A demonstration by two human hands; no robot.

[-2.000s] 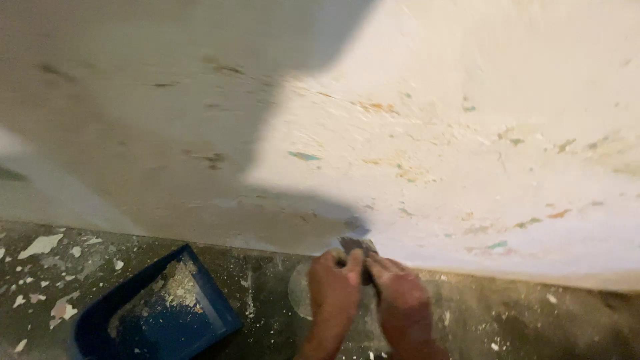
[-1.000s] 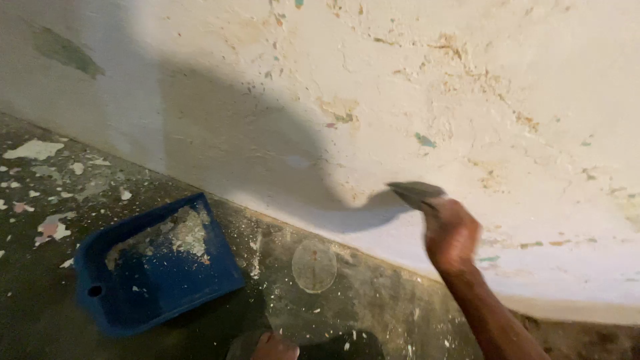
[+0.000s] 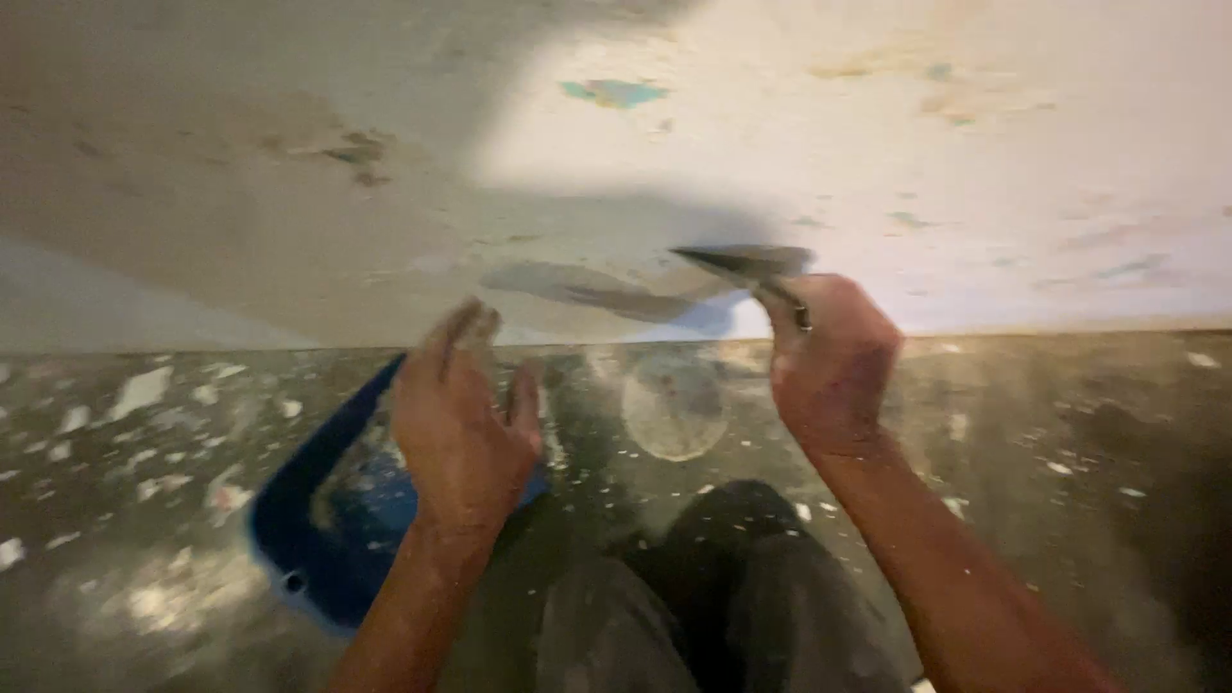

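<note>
My right hand grips a scraper with a flat metal blade, held just in front of the lower part of the painted wall; whether the blade touches the wall I cannot tell. My left hand holds nothing, its fingers apart and blurred, over the right part of a blue plastic dustpan. Pale debris lies in the dustpan, partly hidden by that hand. On the wall are chipped patches, one of them turquoise.
Paint flakes are scattered over the dark floor, most thickly at the left. A round pale disc or mark is on the floor between my hands. My knees show at the bottom edge.
My left hand has risen from the bottom edge to over the dustpan since one second ago. Two seconds ago both hands were together at the tool; now only the right holds it.
</note>
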